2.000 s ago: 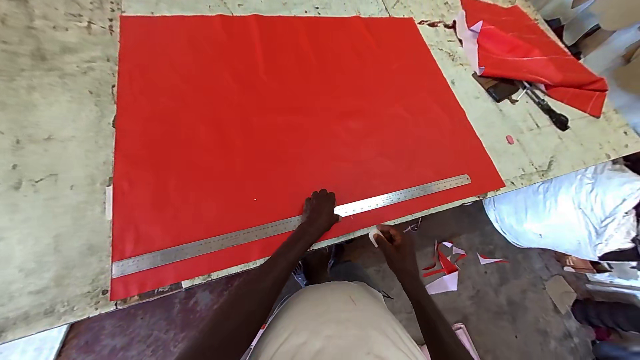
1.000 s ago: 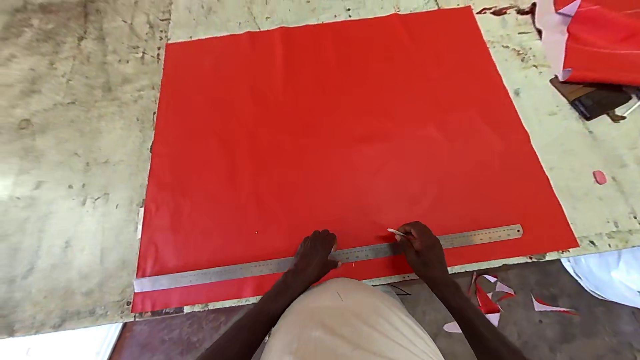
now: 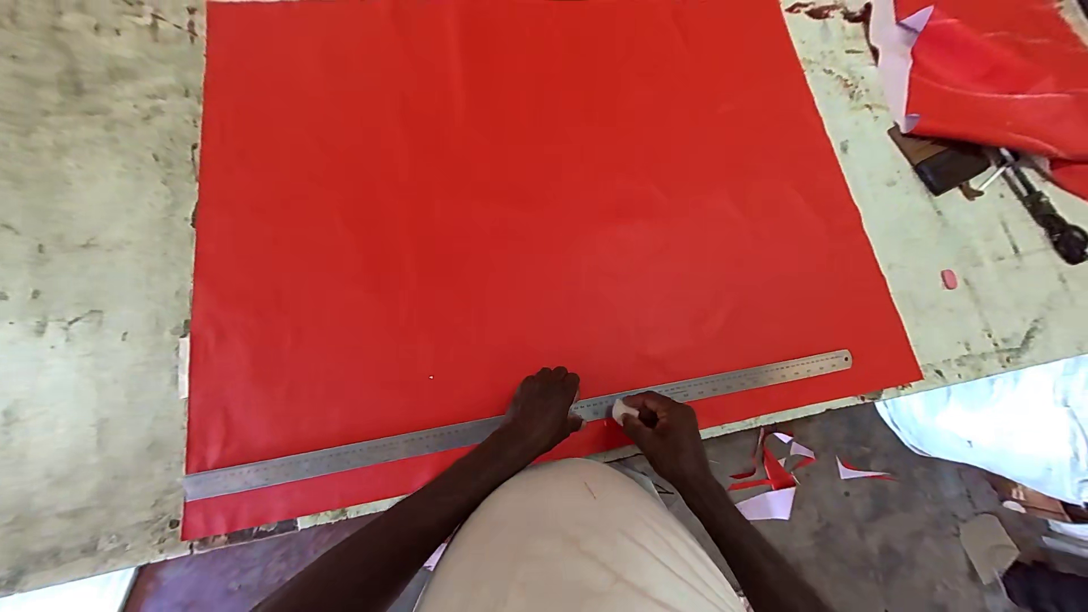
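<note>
A large sheet of red material (image 3: 527,212) lies flat on a worn, pale table. Along its near edge, slightly slanted, rests a long steel ruler (image 3: 365,455). My left hand (image 3: 546,406) presses on the ruler near its middle, with the fingers on the red sheet beyond it. Just to the right, my right hand (image 3: 663,429) pinches a small whitish piece, perhaps tailor's chalk (image 3: 625,411), at the ruler's near side. The ruler's left end reaches the left edge of the sheet.
Folded red material with a pale underside (image 3: 977,76) lies at the upper right, beside a dark wallet-like item (image 3: 948,166) and a black-handled tool (image 3: 1050,217). A small pink piece (image 3: 949,279) is on the table (image 3: 85,280). Red and white scraps (image 3: 772,484) lie on the floor.
My right hand, off the near edge two seconds ago, went onto the ruler and is now closer to my left hand. My left hand stays on the ruler.
</note>
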